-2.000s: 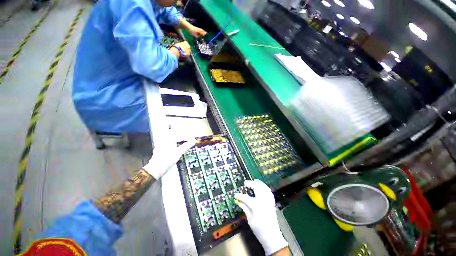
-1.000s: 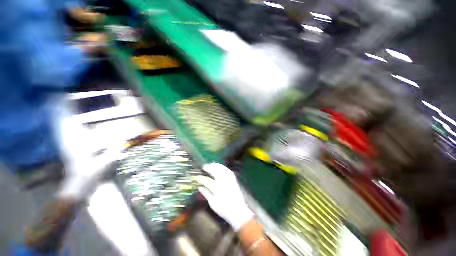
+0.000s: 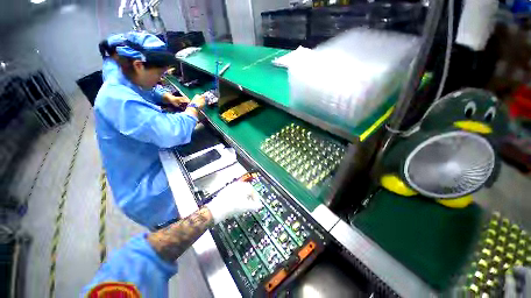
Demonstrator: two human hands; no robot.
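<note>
The black carrier (image 3: 322, 236) lies on the line in front of me, with an orange clamp at its near end. Green PCB strips (image 3: 250, 256) crowded with small parts sit in it. My left hand (image 3: 236, 201), in a white glove, is over the carrier's far left part. Its fingertips are blurred, and whether they hold anything cannot be told. A blurred pale shape, apparently my gloved right hand (image 3: 517, 284), is cut off at the lower right edge, over a tray of yellow-silver parts (image 3: 495, 250). Its fingers cannot be made out.
Another clear tray of parts (image 3: 303, 154) lies on the green bench behind the line. A penguin-shaped fan (image 3: 451, 163) stands at the right. Clear stacked trays (image 3: 355, 75) are on the upper shelf. A coworker in blue (image 3: 137, 134) works farther up the line, near a yellow-filled black tray (image 3: 240, 110).
The view has turned right and lifted. My right hand has left the carrier's near right side. My left hand has moved from the carrier's far edge onto the boards.
</note>
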